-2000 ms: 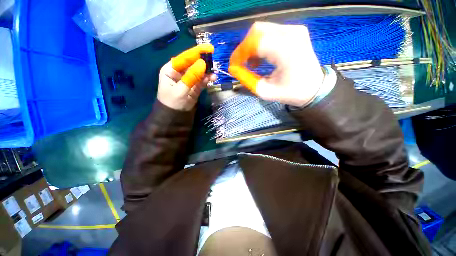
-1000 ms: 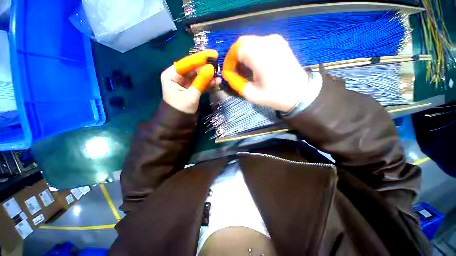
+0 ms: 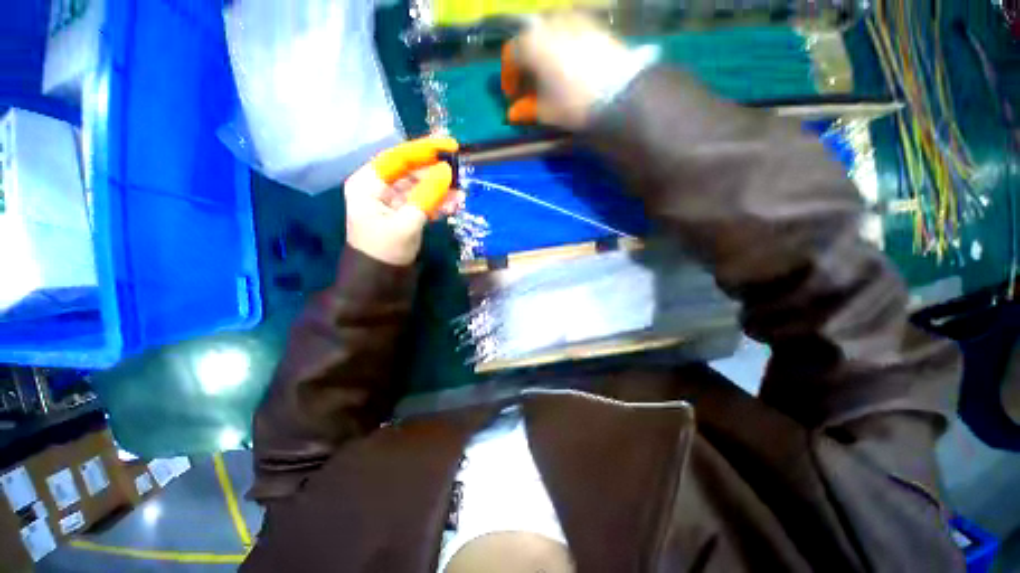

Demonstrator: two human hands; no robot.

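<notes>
My left hand (image 3: 400,199), with orange finger cots, pinches a small black connector housing (image 3: 453,170) over the left end of the blue lead wires. A white lead wire (image 3: 537,202) runs from the housing to the right across the blue wires. My right hand (image 3: 556,69), also with orange cots, is blurred over the left part of the green lead wires (image 3: 693,65). Its thumb and forefinger are apart; no wire shows between them. The blue lead wires (image 3: 537,213) lie in the tray below, partly behind my right sleeve. The white wires (image 3: 576,304) lie nearest my body.
Yellow lead wires (image 3: 481,9) lie at the top edge. Loose mixed-colour harnesses (image 3: 934,134) lie right of the trays. A clear plastic bag over a white box (image 3: 313,95) and a blue parts bin (image 3: 185,190) stand at left. Dark loose housings (image 3: 293,246) lie on the mat.
My right hand has left the housing and moved up to the green wires. A white wire now trails from the housing in my left hand. The view has shifted, showing more of the far trays.
</notes>
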